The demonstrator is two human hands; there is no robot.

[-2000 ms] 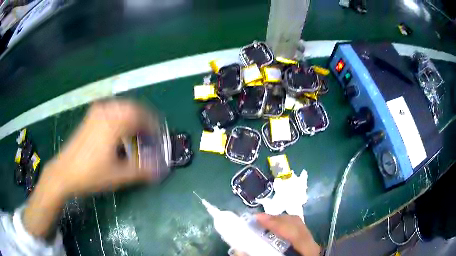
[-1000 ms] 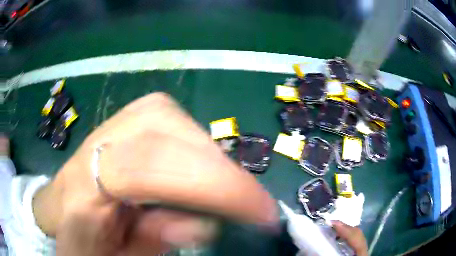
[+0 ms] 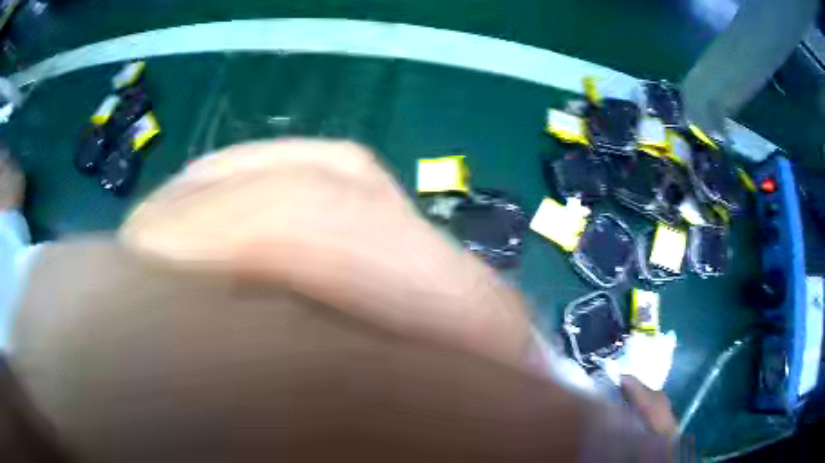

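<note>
My left hand [image 3: 335,271] is very large, close to the camera and blurred; its fingertips and anything in it cannot be made out. My right hand [image 3: 649,407] shows only in part at the lower right, beside the white barrel of a glue dispenser [image 3: 572,369], which is mostly hidden behind my left hand. A black smartwatch housing [image 3: 489,224] lies on the green mat just beyond my left hand, with a yellow-edged battery [image 3: 442,174] at its upper left.
Several watch housings [image 3: 605,250] with batteries are piled at the right. A crumpled white wipe [image 3: 649,358] lies by my right hand. A blue dispenser controller [image 3: 785,271] and clear hose [image 3: 710,384] stand further right. More units [image 3: 119,170] lie at left. Part of a hand [image 3: 9,181] shows at the left edge.
My left hand has come from over the mat to very near the camera and covers much more of the view. The camera has turned, so the pile and controller appear further right.
</note>
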